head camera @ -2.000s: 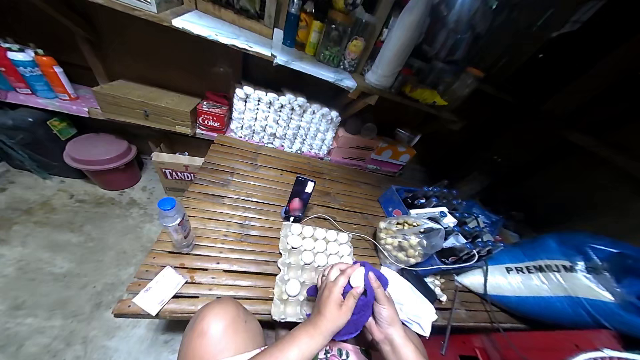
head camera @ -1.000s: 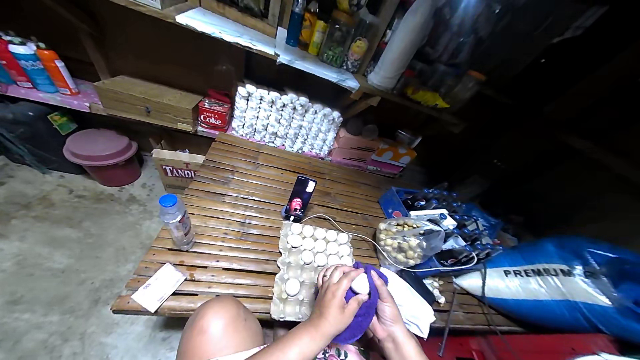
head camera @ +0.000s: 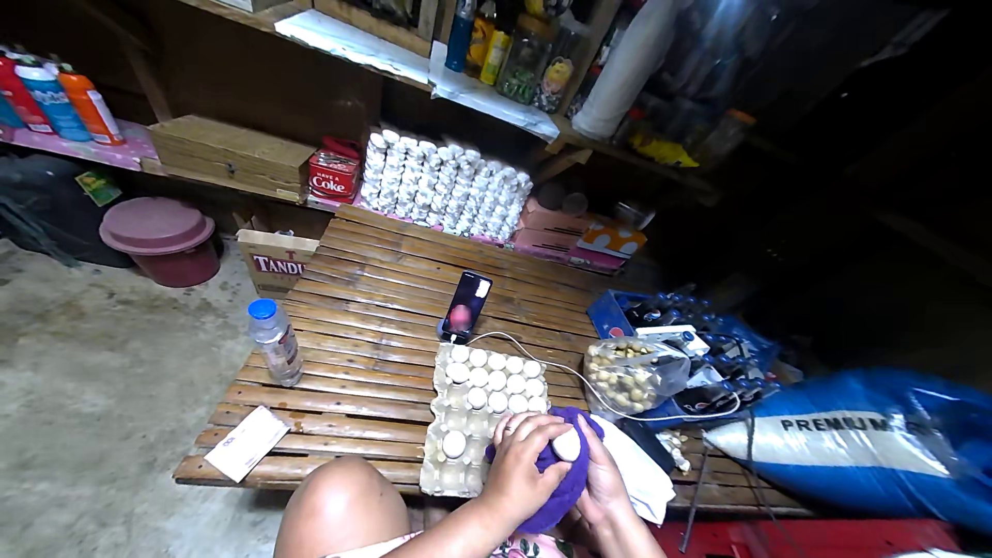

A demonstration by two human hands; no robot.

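Note:
A white egg (head camera: 566,446) shows between my hands, partly wrapped in a purple cloth (head camera: 555,500). My left hand (head camera: 521,465) lies over the cloth with its fingers and thumb on the egg. My right hand (head camera: 603,482) holds the cloth from the other side. Under and beside my left hand is a grey cardboard egg tray (head camera: 448,415), with rows of white eggs at its far end and a single egg (head camera: 453,443) in its nearer part. A white cloth (head camera: 639,469) lies right of my hands. A smartphone (head camera: 466,306) with a white cable stands behind the tray.
On the slatted bamboo table (head camera: 372,310) are a blue-capped plastic bottle (head camera: 276,343), a paper slip (head camera: 246,443) and a clear bag of small pale round items (head camera: 629,376). A blue crate of bottles (head camera: 612,310) and a blue-and-white sack (head camera: 860,434) lie to the right.
My left hand has shifted slightly over the egg and purple cloth, and the egg in it sits at a different angle. The tray, bottle and phone have stayed put.

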